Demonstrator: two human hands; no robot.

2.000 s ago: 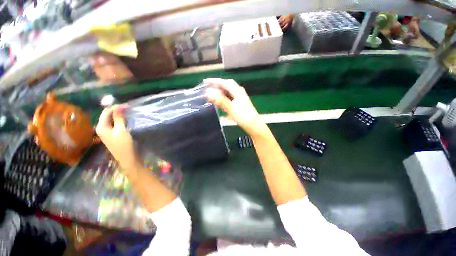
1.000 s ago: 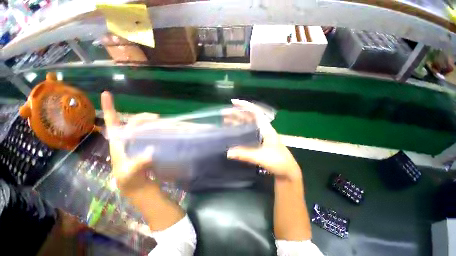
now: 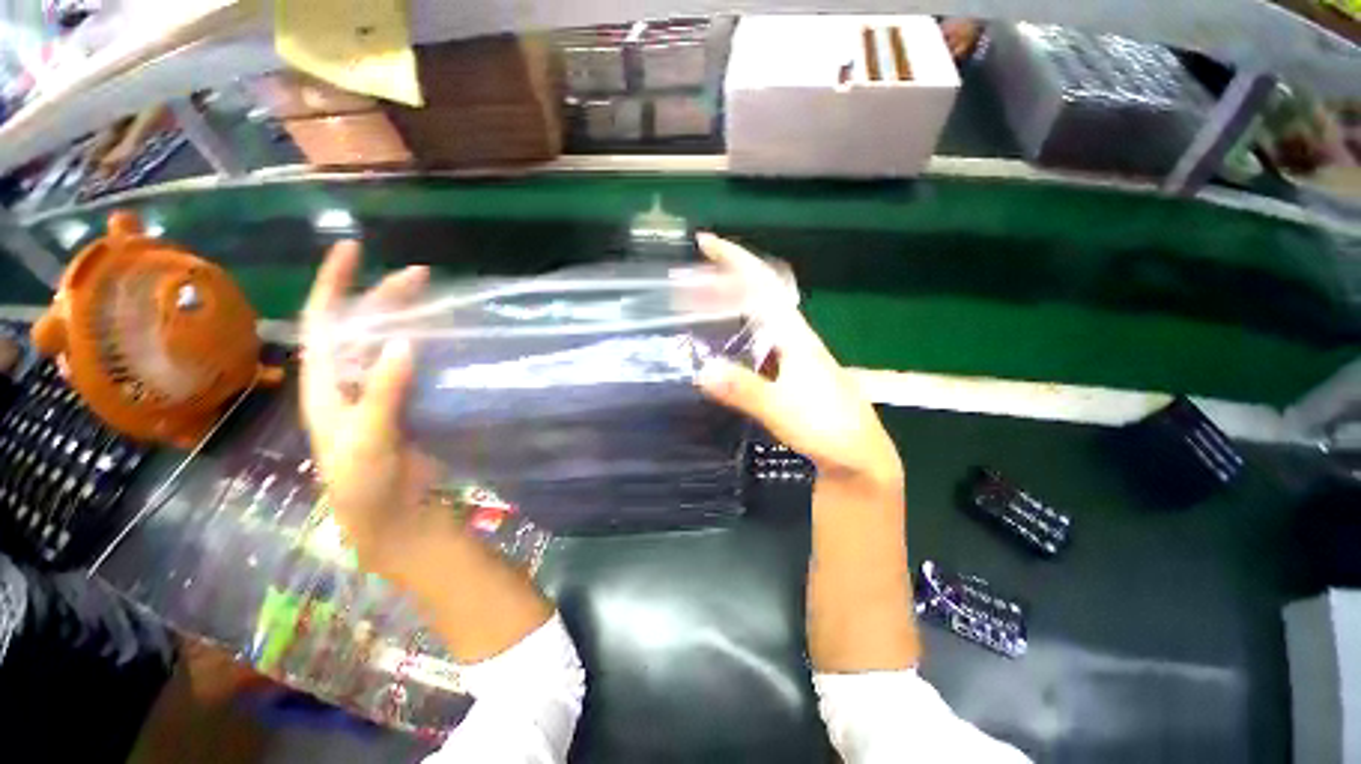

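Note:
A clear poly bag with dark goods inside (image 3: 582, 433) stands on the dark bench in front of me, its glossy film catching the light. My left hand (image 3: 366, 396) is at the bag's left end, with fingers around the film's edge. My right hand (image 3: 791, 373) grips the film at the upper right corner. Black keypad units lie to the right: one (image 3: 1018, 509) and another (image 3: 973, 609) flat, and a small stack (image 3: 1182, 443) near the belt. Another keypad (image 3: 779, 461) shows partly behind my right wrist.
An orange fan (image 3: 157, 332) stands at the left beside rows of black keypads (image 3: 60, 455). A plastic-covered printed sheet (image 3: 321, 597) lies front left. The green belt (image 3: 1015, 336) runs behind. Across it are a white box with brown slots (image 3: 840, 105) and trays (image 3: 1097, 97). A white box (image 3: 1328, 672) is at right.
The bag was tilted and blurred between my hands a second ago; it now shows its broad glossy side, lower edge on the bench. Both hands remain at its ends.

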